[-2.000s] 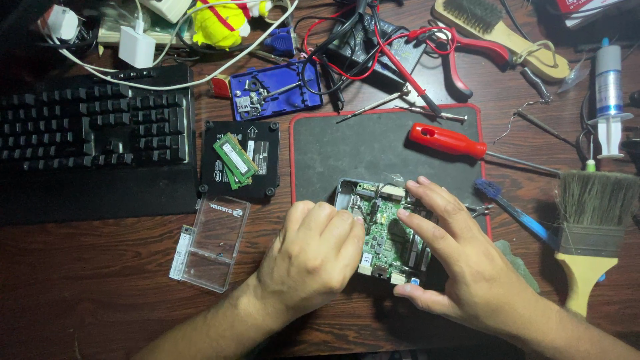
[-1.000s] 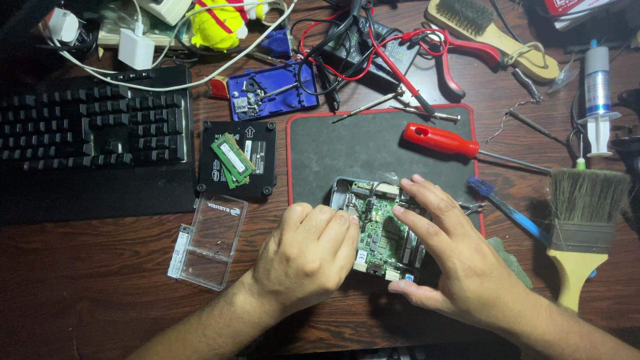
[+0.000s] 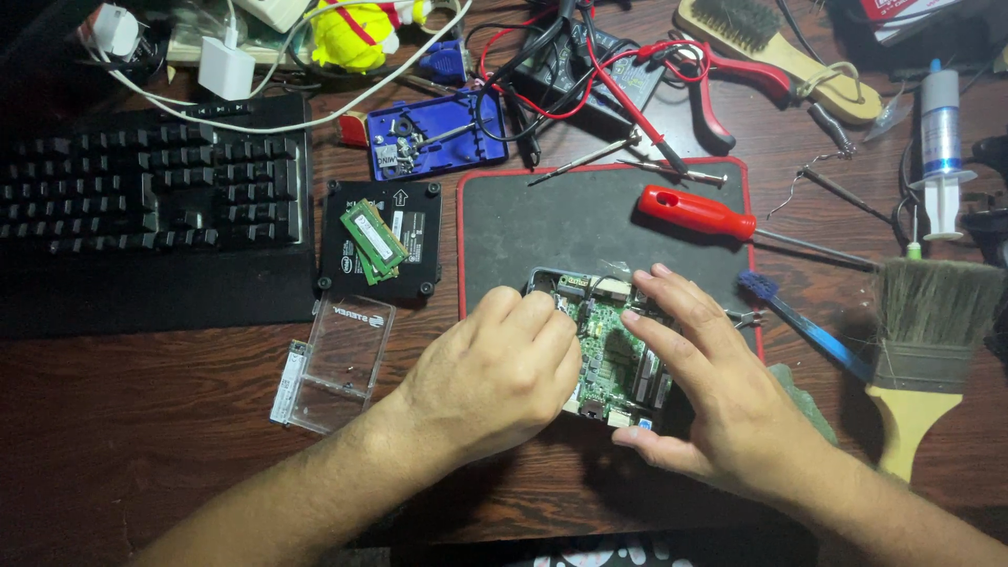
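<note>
A small computer case with a green circuit board [image 3: 610, 354] lies at the near edge of a black mat with a red border [image 3: 551, 213]. My left hand [image 3: 504, 362] is curled over the board's left side; its fingertips are hidden, so whether they hold anything cannot be told. With thumb and fingers spread, my right hand [image 3: 709, 378] rests around the right side of the case. To the left, green memory modules [image 3: 374, 240] lie on the black bottom cover [image 3: 417, 268]. Below the cover is a clear plastic box [image 3: 339, 354] with a small M.2 card [image 3: 290, 386] at its left edge.
A red-handled screwdriver [image 3: 697, 213], a blue brush [image 3: 811, 327], a wide paintbrush [image 3: 921, 354] and a syringe [image 3: 941, 150] lie at right. Behind are a blue tray of screws [image 3: 441, 134], a multimeter [image 3: 598, 75] and red-handled pliers [image 3: 713, 102]. A black keyboard [image 3: 150, 189] fills the left.
</note>
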